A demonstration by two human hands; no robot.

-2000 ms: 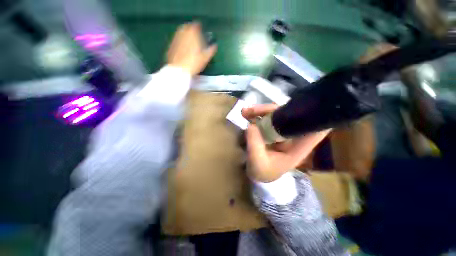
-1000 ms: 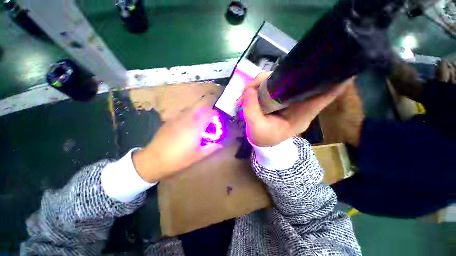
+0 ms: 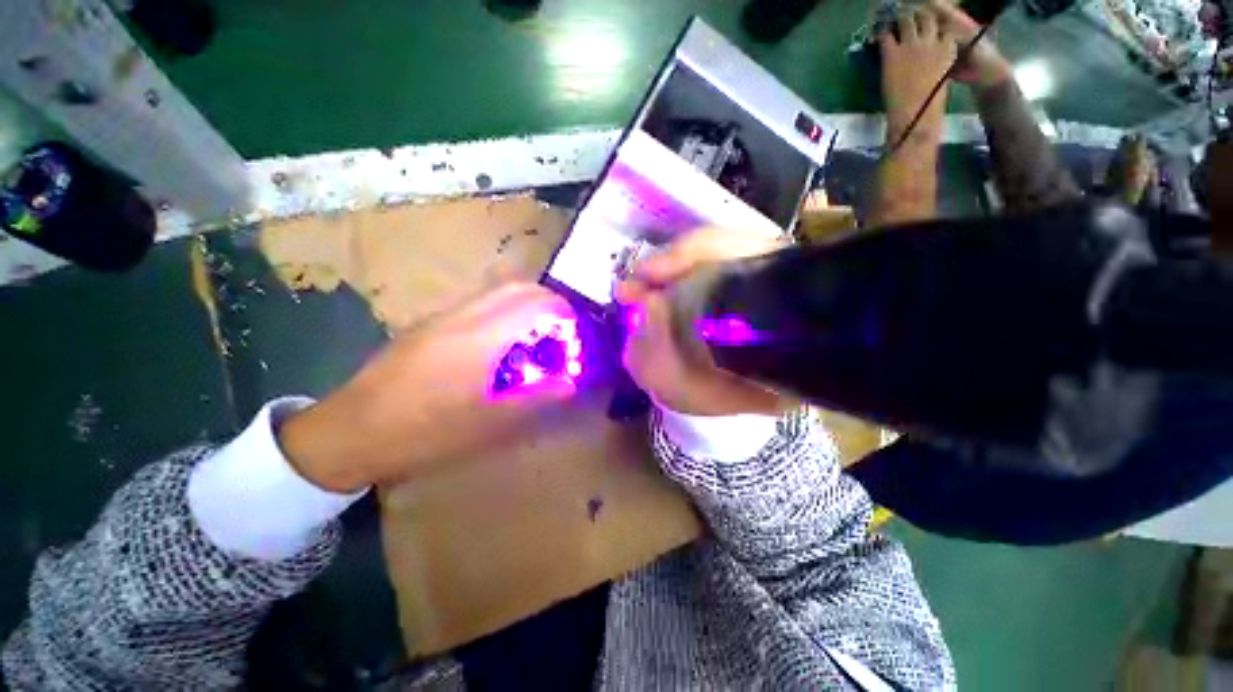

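My left hand (image 3: pixel 433 385) holds a round LED circuit board (image 3: pixel 538 356), glowing magenta-pink, above the cardboard. Whether a housing is under the board is hidden by my fingers and the glare. My right hand (image 3: pixel 696 325) grips the front of the electric screwdriver (image 3: pixel 947 331), whose thick black barrel lies almost level, pointing left, and fills the right side. Its tip is hidden behind my fingers, close to the front of the screw feeder. The white-silver screw feeder (image 3: pixel 737 88) stands just behind my right hand, its dark hopper open.
Torn cardboard mat (image 3: pixel 527 541) lies under my hands on a dark green bench. A black cylindrical housing (image 3: pixel 81 203) lies at the left by the white metal rail (image 3: pixel 406 173) and post (image 3: pixel 122 102). Another person's hands (image 3: pixel 933 54) are over the green belt at upper right.
The left hand came back from the belt and now holds a glowing board, shifted slightly left since one second ago. The screwdriver barrel has swung down to nearly level. Another person's hands now reach over the belt.
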